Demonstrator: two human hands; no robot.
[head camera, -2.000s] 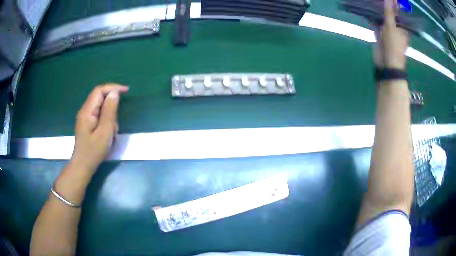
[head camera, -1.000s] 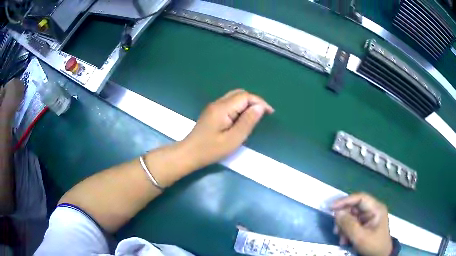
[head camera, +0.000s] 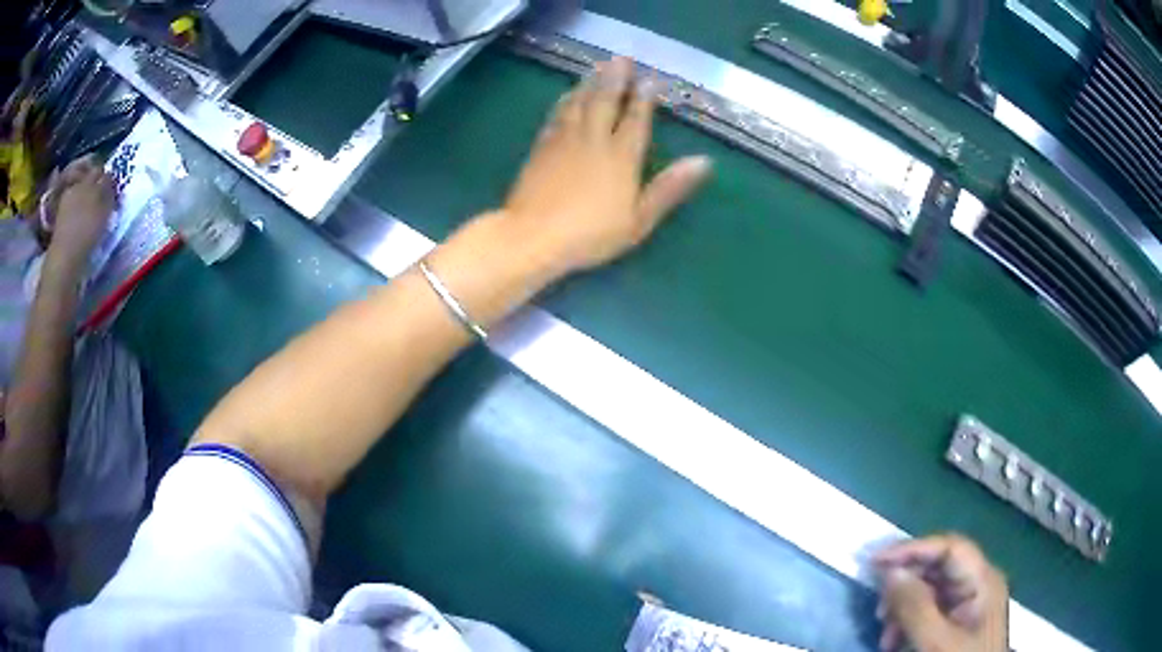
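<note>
My left hand (head camera: 593, 178) is stretched over the far rail, fingers apart, fingertips at the row of fixtures (head camera: 777, 153); whether they touch it I cannot tell. It holds nothing visible. My right hand (head camera: 943, 596) is at the lower right by the white strip, loosely curled with a gap between thumb and fingers, nothing visible in it. A grey fixture base (head camera: 1030, 488) with a row of pale round spots lies on the green bench, beyond my right hand. A parts strip (head camera: 701, 632) is cut off by the bottom edge.
A dark block (head camera: 930, 229) lies across the far rail's end. Stacked fixtures (head camera: 1068, 261) stand right of it. Another bar (head camera: 856, 92) lies behind the rail. The machine frame (head camera: 306, 191) with a red button (head camera: 256, 140), a bottle (head camera: 208, 223) and another person's arm (head camera: 49, 331) are at left.
The view has swung left. My left hand has moved from over the open bench to the far rail, and its fingers have spread. My right hand has come back from the far side and stays loosely curled.
</note>
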